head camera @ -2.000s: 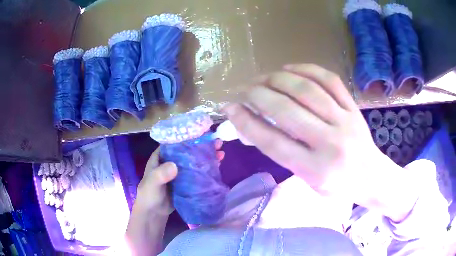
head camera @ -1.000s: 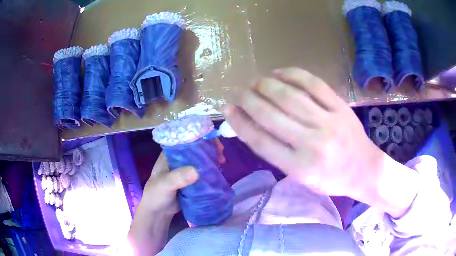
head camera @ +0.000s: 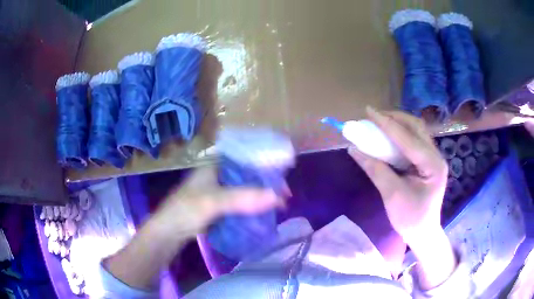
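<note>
A blue tubular piece [head camera: 249,225] with a fluffy white trim [head camera: 257,146] at its top is held upright and slightly tilted in my left hand [head camera: 205,201], in front of the bench edge. The piece and my left hand are blurred. My right hand [head camera: 410,169] grips a white glue bottle [head camera: 375,140], whose blue nozzle [head camera: 332,123] points left and is apart from the held piece. The lower end of the held piece is blurred over my lap.
Several blue pieces [head camera: 136,108] stand in a row at the left of the brown bench [head camera: 316,64]; two more [head camera: 423,70] stand at the right. A left-hand bin [head camera: 50,257] and a right-hand bin [head camera: 492,204] hold pieces below. A dark board [head camera: 35,105] lies at the left.
My right hand has moved right with the bottle, and the nozzle has left the white trim. My left hand has moved the piece right. The bench view has shifted slightly.
</note>
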